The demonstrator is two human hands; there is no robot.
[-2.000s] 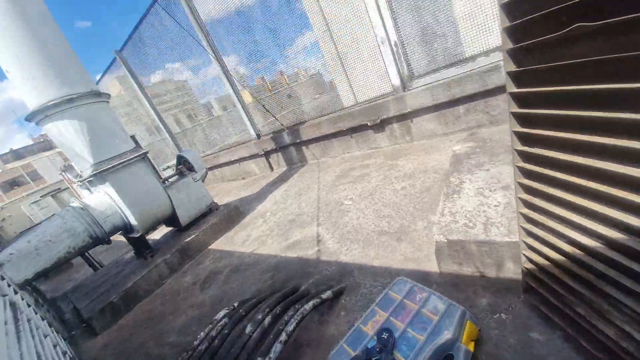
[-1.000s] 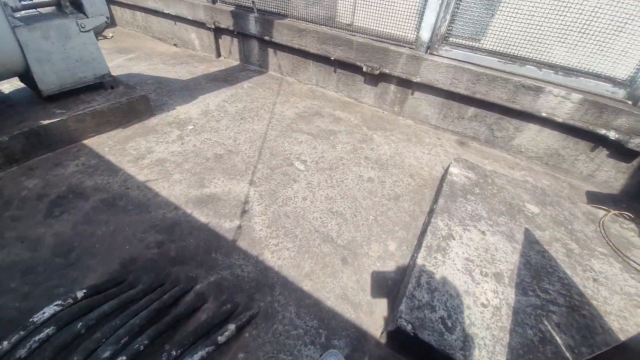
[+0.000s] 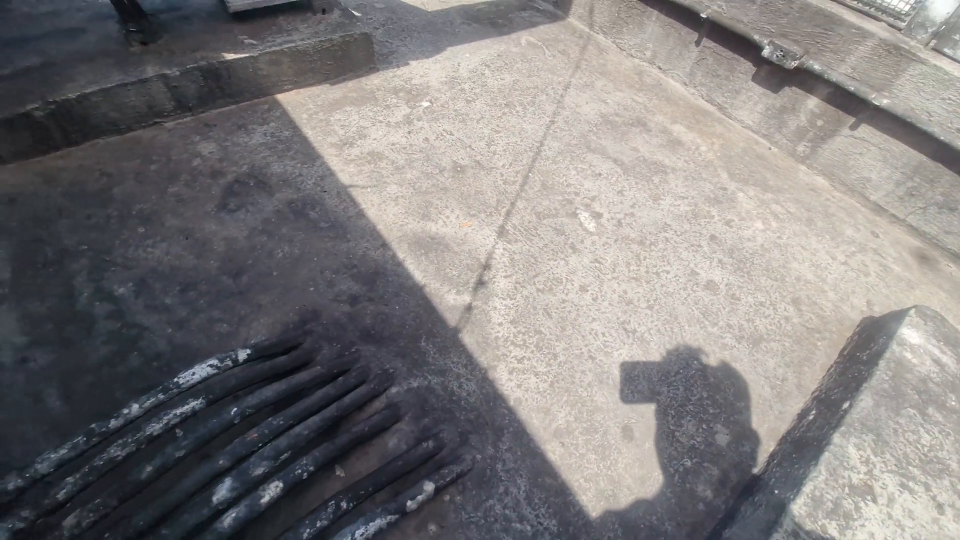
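Observation:
Neither my left hand nor my right hand shows in the head view, so what they hold or touch is hidden. Several thick black cables, spotted with white paint, curve across the lower left and enter the shaded concrete floor. A person's shadow falls on the sunlit concrete floor at the lower right, with a boxy shape jutting out at head height.
A raised concrete block stands at the lower right. A concrete plinth crosses the upper left. Along the upper right runs a low concrete wall with a pipe and a small junction box.
The view has swung down and moved forward over the floor. The compartment case and louvred panel seen two seconds ago are out of view, and the person's shadow now lies wholly left of the block's top.

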